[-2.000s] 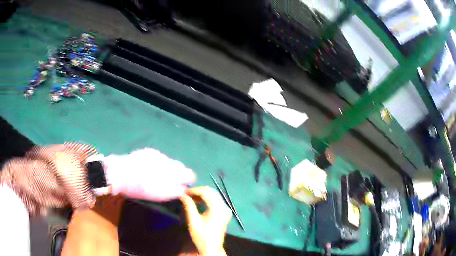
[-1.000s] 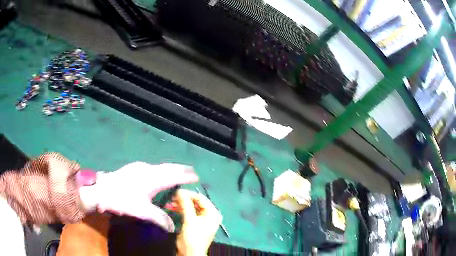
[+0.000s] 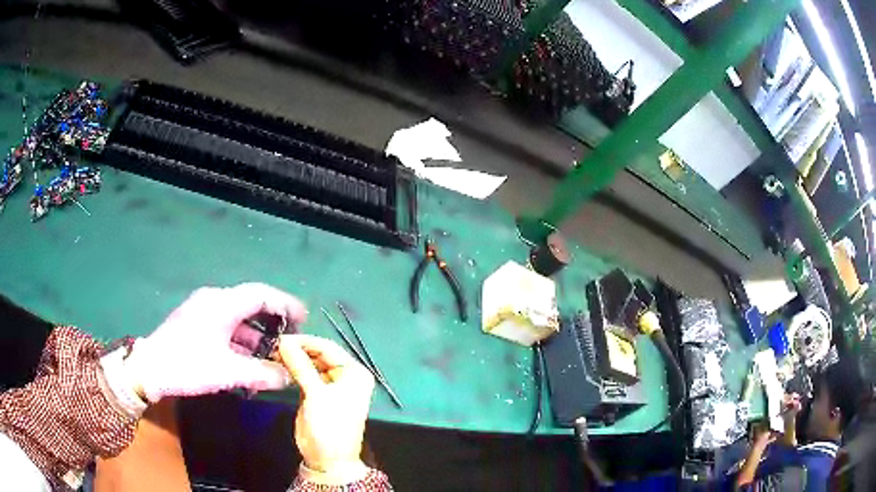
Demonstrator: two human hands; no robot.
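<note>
My left hand [image 3: 216,341], in a pink-white glove, holds a small dark circuit board [image 3: 261,333] between thumb and fingers over the bench's front edge. My right hand [image 3: 329,399] looks yellowish; its thumb and fingertips pinch at the board's right side, and the exact part they grip is too small to tell. Tweezers [image 3: 363,356] lie on the green mat just right of my hands. Diagonal cutters [image 3: 438,279] with orange-and-black handles lie open farther right. A heap of circuit boards [image 3: 65,130] lies at the far left.
A long black slotted rack [image 3: 259,163] lies at the back, with torn white paper [image 3: 444,161] behind its right end. A white-yellow block [image 3: 520,304], a dark spool [image 3: 549,252] and a soldering station [image 3: 586,365] stand at right. Bagged parts [image 3: 706,370] and a person [image 3: 816,432] are farther right.
The view has shifted, so bench items appear farther left. My left hand has closed around the small board, and my right fingertips have come up against it. The tweezers are fully uncovered.
</note>
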